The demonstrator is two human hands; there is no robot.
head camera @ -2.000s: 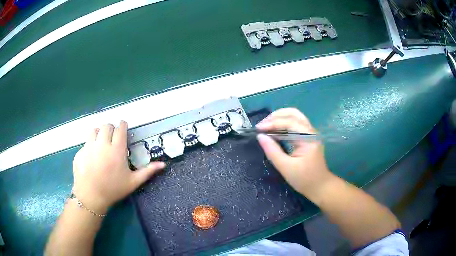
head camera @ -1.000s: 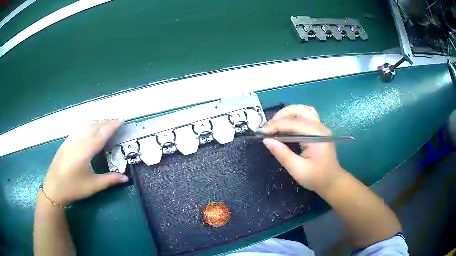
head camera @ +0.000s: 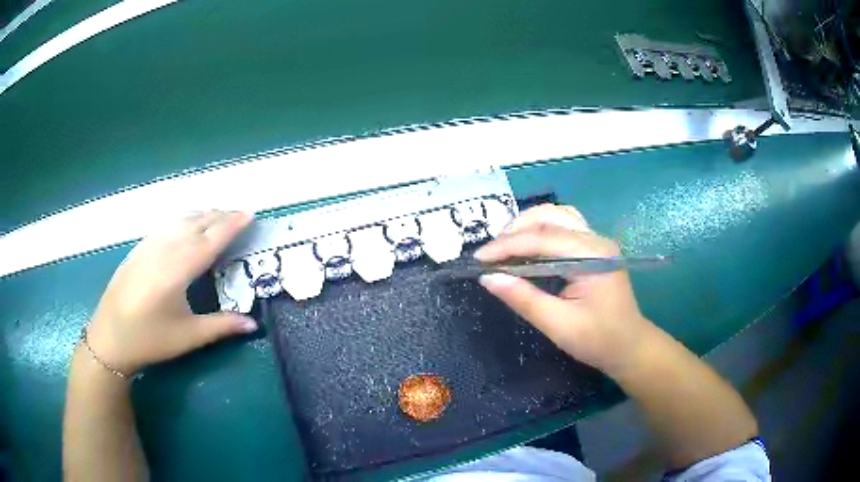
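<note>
A silver fixture strip (head camera: 363, 207) with a scalloped front lies along the back edge of a black mat (head camera: 377, 329). Dark and silver ring-like workpieces (head camera: 407, 247) sit in its nests. My left hand (head camera: 156, 292) grips the strip's left end, thumb in front and fingers behind. My right hand (head camera: 575, 292) holds grey tweezers (head camera: 566, 266) like a pen. Their tip is over the mat, just in front of the strip's right part; whether it holds a part is too small to tell. A round copper-coloured heap (head camera: 424, 397) lies on the mat's front part, with small specks around.
A white metal rail (head camera: 330, 165) runs behind the strip beside the dark-green belt (head camera: 377, 66). Another fixture strip (head camera: 674, 61) lies on the belt at the upper right. A post with a round metal knob (head camera: 741, 143) stands at the right by the rail. Cables show at the top right corner.
The strip on the belt has shifted to the right in view. My left hand has its thumb and fingers more around the held strip's end. The tweezers' tip has moved off the right nest, towards the mat.
</note>
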